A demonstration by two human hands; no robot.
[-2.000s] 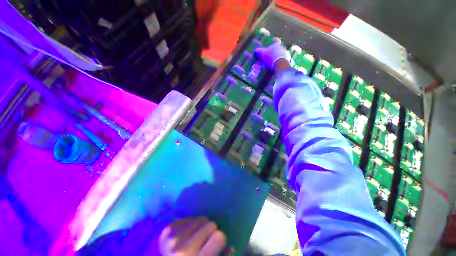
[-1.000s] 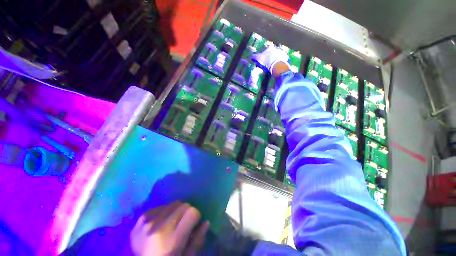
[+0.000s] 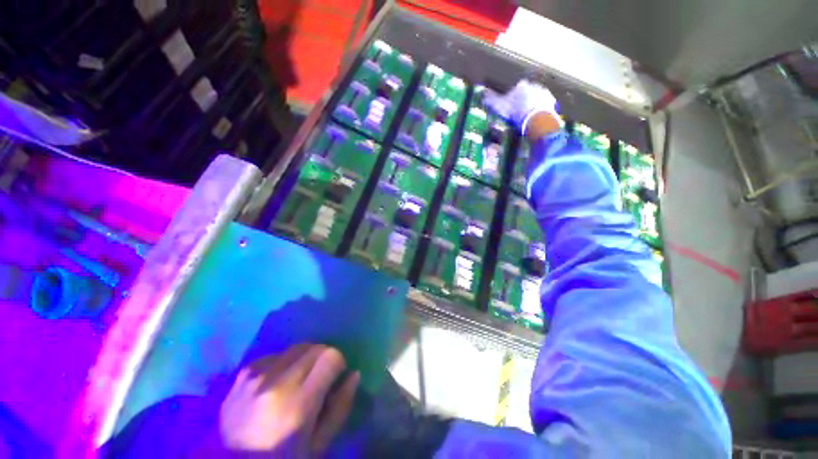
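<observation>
A large metal-framed tray (image 3: 489, 38) holds rows of green circuit boards (image 3: 320, 199) with pale parts and dark bars between. My right hand (image 3: 529, 103), white-gloved and blurred, is over the boards near the tray's far edge; its fingertips are unclear and I cannot tell whether it grips a board. My right sleeve covers boards below it. My left hand (image 3: 287, 399) is low in front, over the blue-green mat (image 3: 260, 278), with its fingers curled. It is blurred, and its palm side is hidden, so I cannot tell whether it holds anything.
A rounded metal edge (image 3: 184, 260) borders the magenta-lit bed (image 3: 45, 368) at left. A teal pot (image 3: 52, 293) and thin shafts lie there. Dark stacked racks (image 3: 143, 99) stand upper left, with orange-red flooring (image 3: 309, 54) beyond. A red object (image 3: 785, 323) is at far right.
The view has shifted, so the tray and bed appear further left. My right hand has moved rightward across the board columns along the far edge. My left hand stays over the mat.
</observation>
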